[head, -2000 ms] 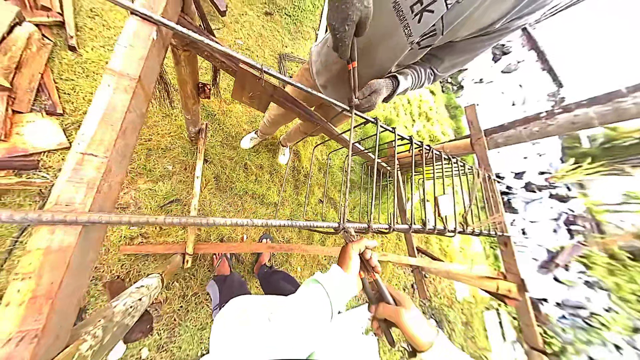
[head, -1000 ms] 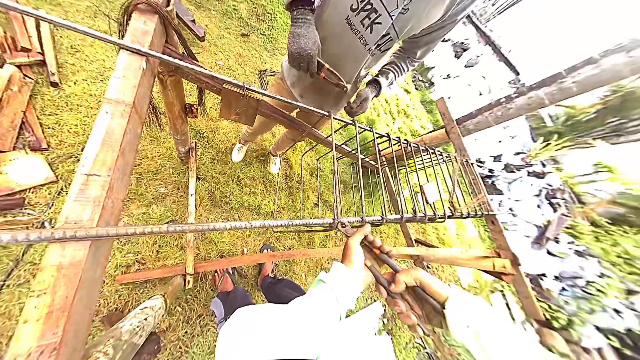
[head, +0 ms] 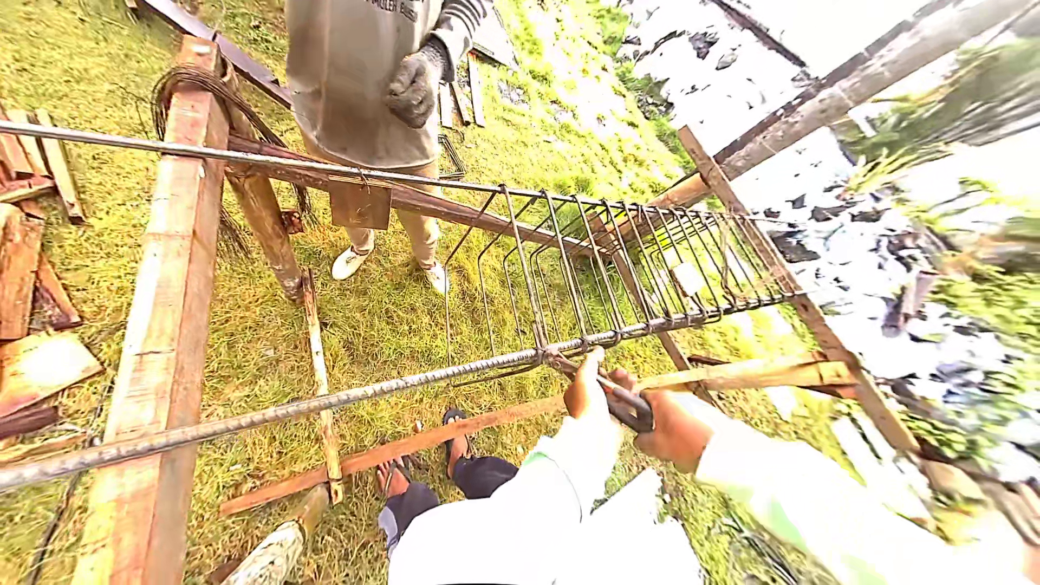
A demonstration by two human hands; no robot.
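My left hand [head: 587,388] is at the near ribbed steel bar [head: 341,398], its fingers close to the joint of bar and stirrup and beside the pincers' jaws. With my right hand [head: 670,426] I grip the handles of the pincers [head: 624,402], whose head meets a wire tie [head: 551,356] on the bar. Whether the left fingers hold wire or the tool cannot be made out. Rectangular steel stirrups [head: 569,268] line the near bar and the far bar [head: 406,180], close together toward the right.
A timber trestle beam [head: 154,341] supports the bars at left, with coiled tie wire [head: 191,77] on its post. A co-worker's gloved hand [head: 413,89] is beyond the far bar. A low wooden rail [head: 455,426] crosses near my feet. Wood offcuts [head: 20,268] lie at left.
The co-worker's gloved hand holding a tool at the far bar has left the view; the other glove now rests before the body. My hands remain at the near bar with the pincers. The view has shifted.
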